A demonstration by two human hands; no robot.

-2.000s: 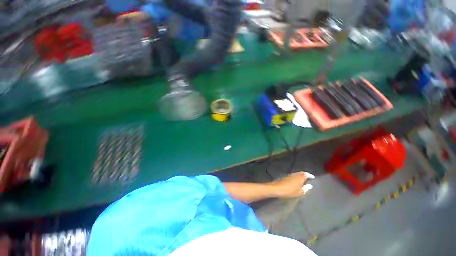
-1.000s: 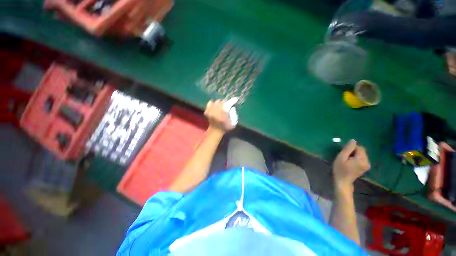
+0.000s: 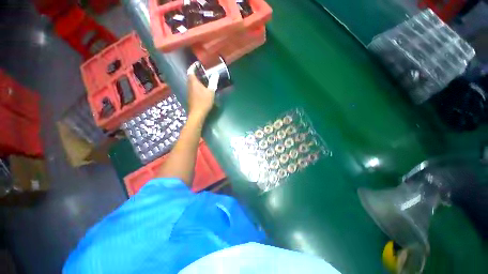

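My left hand (image 3: pixel 200 92), with white covers on the fingertips, reaches to the bench's near edge. Its fingers are closed around a silver spool with black ends (image 3: pixel 218 75), which is beside the stacked orange-red bins. Whether the spool touches the bench cannot be told. A clear blister tray (image 3: pixel 283 147) with rows of small copper-brown rings lies flat on the green bench; glare hides its left part. My right hand is not in view.
Stacked orange-red bins (image 3: pixel 199 33) hold dark parts. Below the edge are a divided bin (image 3: pixel 97 76), a tray of silver-white parts (image 3: pixel 155 128) and another orange-red bin (image 3: pixel 210 170). A clear funnel hood (image 3: pixel 398 206), yellow holder (image 3: pixel 389 257) and clear trays (image 3: pixel 422 53) are on the bench.
The view has swung left. My left hand has moved from beside the ring tray to the spool and taken hold of it. My right hand has left the picture.
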